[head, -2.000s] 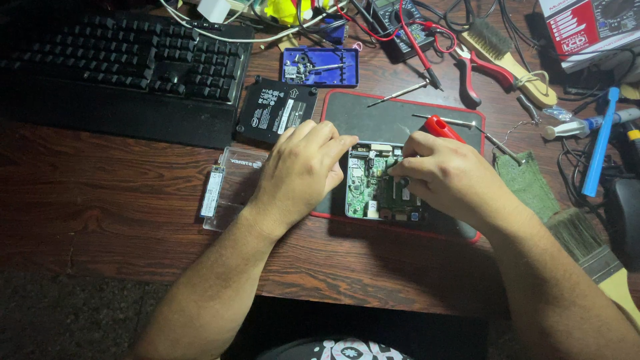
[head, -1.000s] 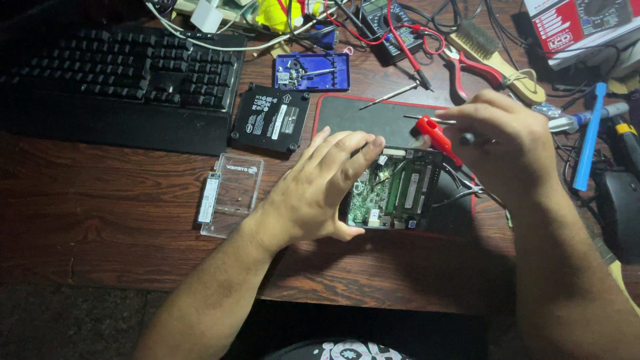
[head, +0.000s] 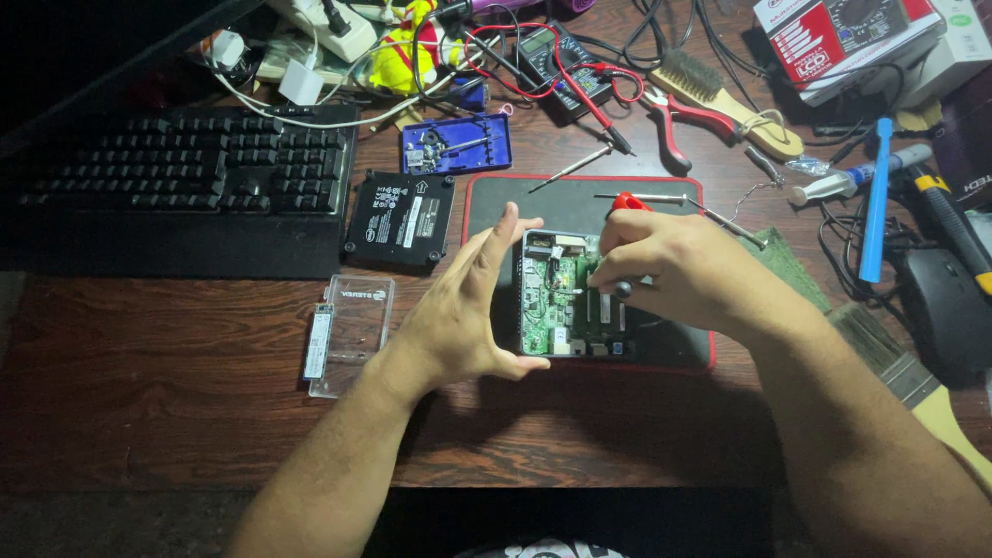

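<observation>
An opened mini PC (head: 559,294) lies on a black mat (head: 488,203) with a red edge, its green circuit board and memory modules (head: 606,311) showing. My left hand (head: 457,310) spans the case's left side, thumb at the lower edge and a finger at the upper corner. Over the right half of the board, my right hand (head: 666,263) pinches a slim tool with a dark round end (head: 622,289); its tip is hidden. Behind that hand are a red-handled tool (head: 629,203) and precision screwdrivers (head: 732,223). The black bottom cover (head: 399,221) lies to the left.
A clear plastic case (head: 356,333) with a narrow circuit module (head: 318,345) lies at left, below the keyboard (head: 232,170). A blue tray (head: 457,145) of small parts, a multimeter (head: 564,70), pliers (head: 682,124), brushes (head: 728,101) and cables stand behind and to the right.
My right hand has come back left over the board from beyond the case's right side, where it was one second ago. My left hand has shifted left, uncovering more of the board.
</observation>
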